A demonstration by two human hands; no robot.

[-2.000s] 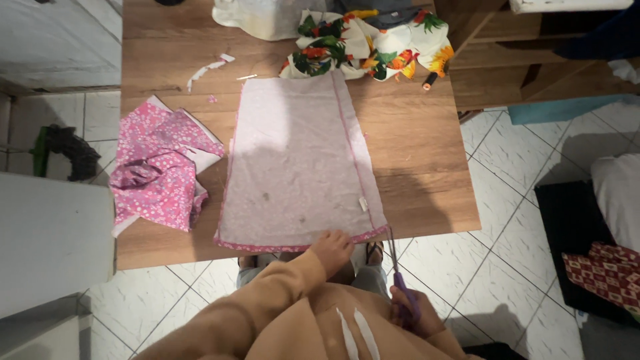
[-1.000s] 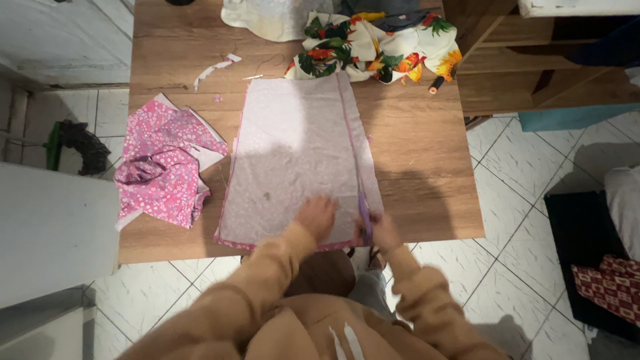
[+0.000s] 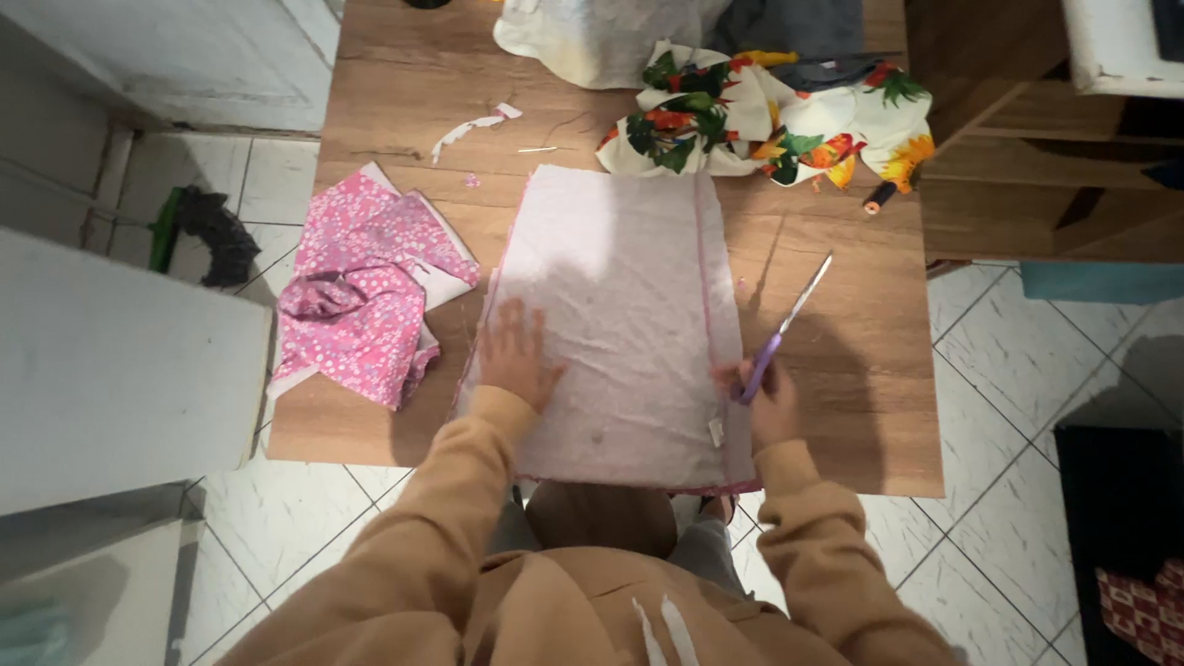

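A pale pink fabric piece (image 3: 620, 305), wrong side up with a pink seam along its right side, lies on the wooden table (image 3: 832, 444). My left hand (image 3: 516, 361) rests flat on its left part, fingers spread. At its right edge, my right hand (image 3: 766, 398) holds purple-handled scissors (image 3: 766, 356), blades pointing up and to the right over the bare wood. A small white tag (image 3: 715, 432) shows on the fabric near that hand.
Crumpled pink floral fabric (image 3: 356, 296) lies at the left. Beyond the pale piece are a floral print cloth (image 3: 768, 125), a white cloth (image 3: 601, 42), a grey cloth (image 3: 786, 32), a thread spool (image 3: 880, 197) and a fabric scrap (image 3: 476, 128). A wooden shelf unit (image 3: 1064, 213) adjoins the right side.
My left hand has moved from the fabric's lower edge to its left part. My right hand and the scissors have come up from below the table edge to the fabric's right side.
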